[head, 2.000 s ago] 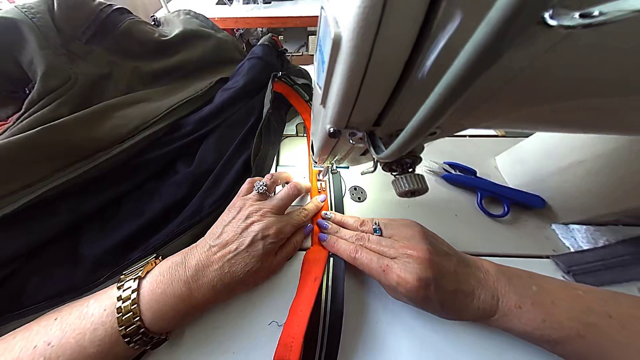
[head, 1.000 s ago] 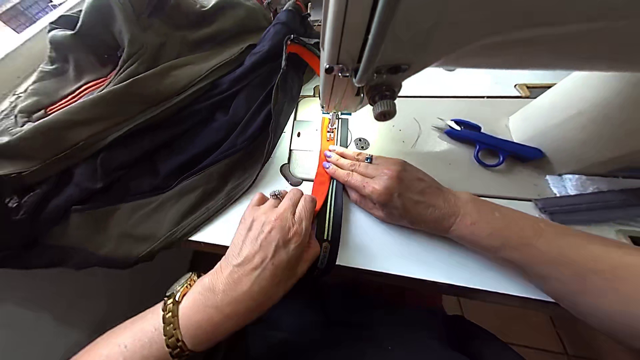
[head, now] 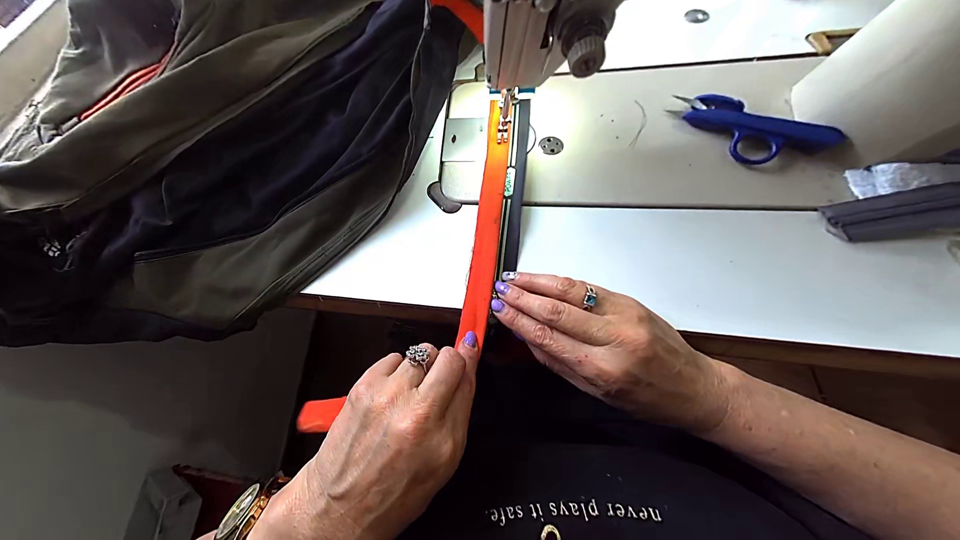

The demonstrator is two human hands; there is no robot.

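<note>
An orange fabric strip runs from under the presser foot of a sewing machine down past the table's front edge. Beside it on the right lies a dark zipper tape with a small green-and-white tag. My left hand pinches the orange strip between thumb and fingers below the edge; the strip's loose end sticks out to its left. My right hand has its fingertips on the zipper tape at the table edge. Its thumb is hidden.
A dark and olive garment with orange trim covers the left side. Blue thread snips lie on the machine bed at right, near a pale cone-like object and a folded grey fabric piece. The white table ends just above my lap.
Both hands have moved down from near the presser foot, toward my body, along the orange strip and zipper tape. More of both now shows between the foot and my hands. The view has tilted downward.
</note>
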